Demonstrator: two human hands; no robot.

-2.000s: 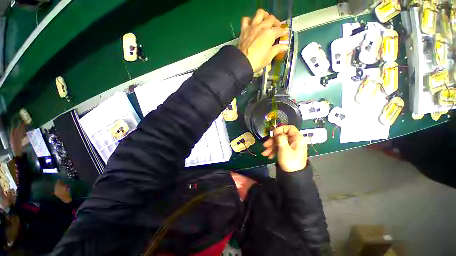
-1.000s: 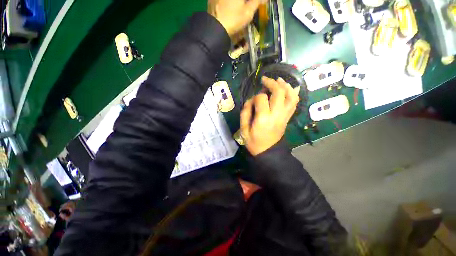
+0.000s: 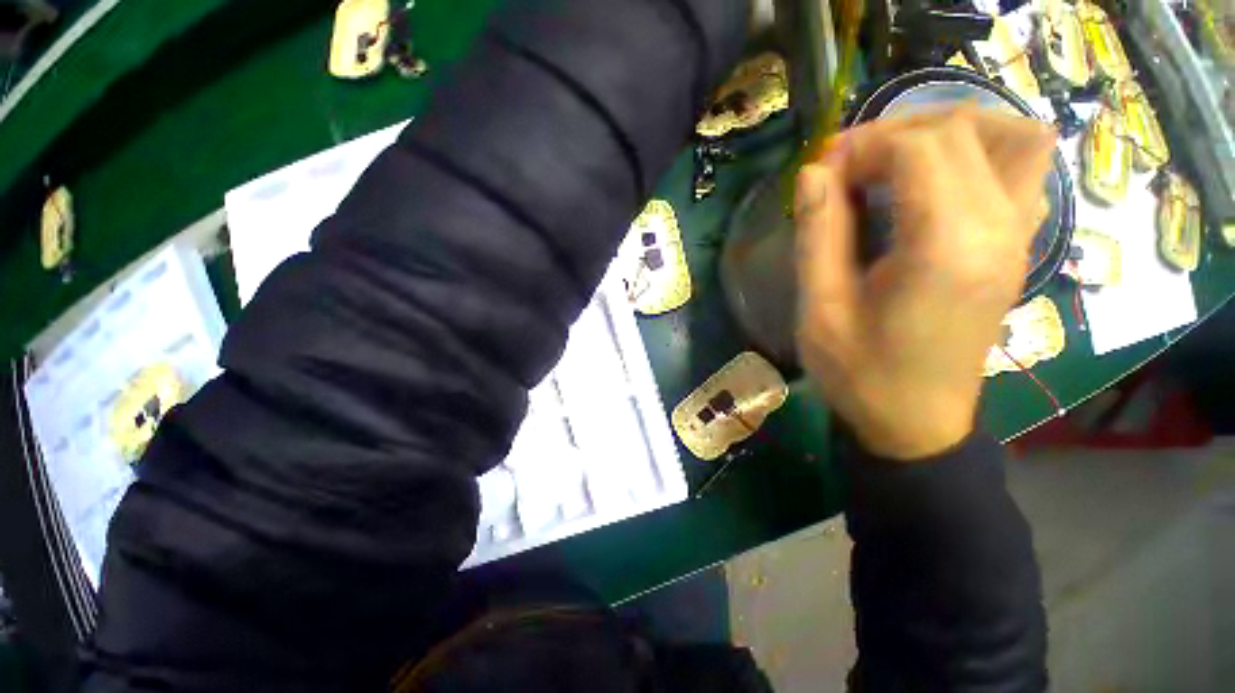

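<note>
My right hand is blurred, fingers curled, over the black round drum. A thin yellowish tape strip runs down from the top edge to my fingertips. Blur hides whether they grip it. My left sleeve crosses the picture from the lower left to the top. My left hand is cut off by the top edge. Cream oblong housings with dark spots and wires lie left of the drum, one upright and one tilted. Another housing with a red wire lies below right of the drum.
A white sheet with rows of marks lies partly under my left sleeve. Another white sheet at the left bears a housing. Two housings lie on the green belt. Several yellow housings lie on white paper at the right.
The view has shifted and come closer to the bench. My left hand has gone out past the top edge. My right hand has gone from pinching low at the drum to curled over it.
</note>
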